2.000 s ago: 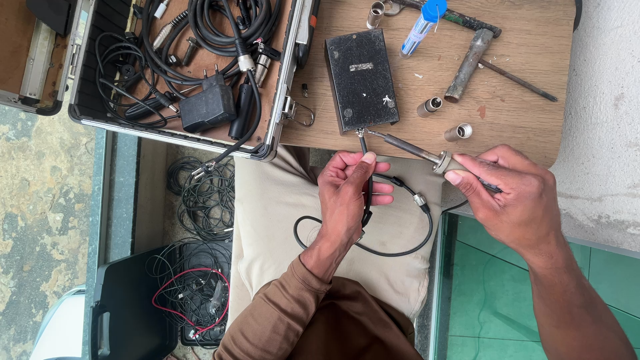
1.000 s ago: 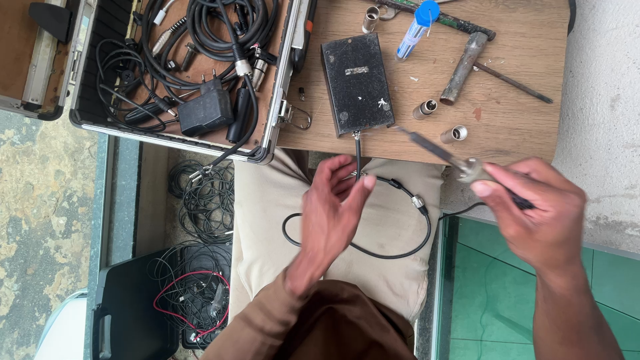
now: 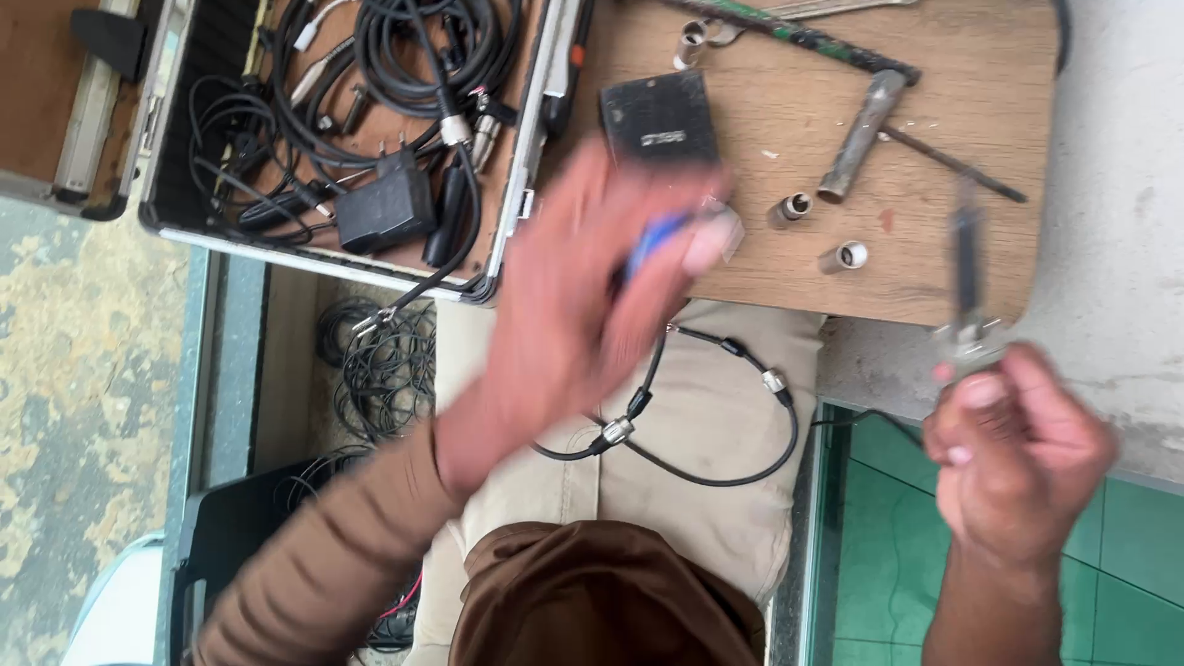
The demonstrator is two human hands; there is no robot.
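Note:
My left hand (image 3: 592,287), blurred by motion, is closed around a clear tube with a blue cap (image 3: 655,242) over the table's front edge, hiding the lower part of a black box (image 3: 659,116). At the right, my right hand (image 3: 1017,444) grips a soldering iron (image 3: 967,277), its tip pointing up and away. A black cable with metal connectors (image 3: 777,381) lies looped across my lap, its upper end near my left hand.
An open case (image 3: 338,264) of coiled cables and a black power adapter (image 3: 387,205) stands at the left. Metal sockets (image 3: 844,257), a T-shaped tool with a metal tube (image 3: 860,139) and a thin rod (image 3: 962,166) lie on the wooden table (image 3: 980,259). Tangled wires (image 3: 384,379) lie below.
My left hand has let go of the cable and taken the blue-capped tube from the table. My right hand has moved right with the soldering iron, away from the black box.

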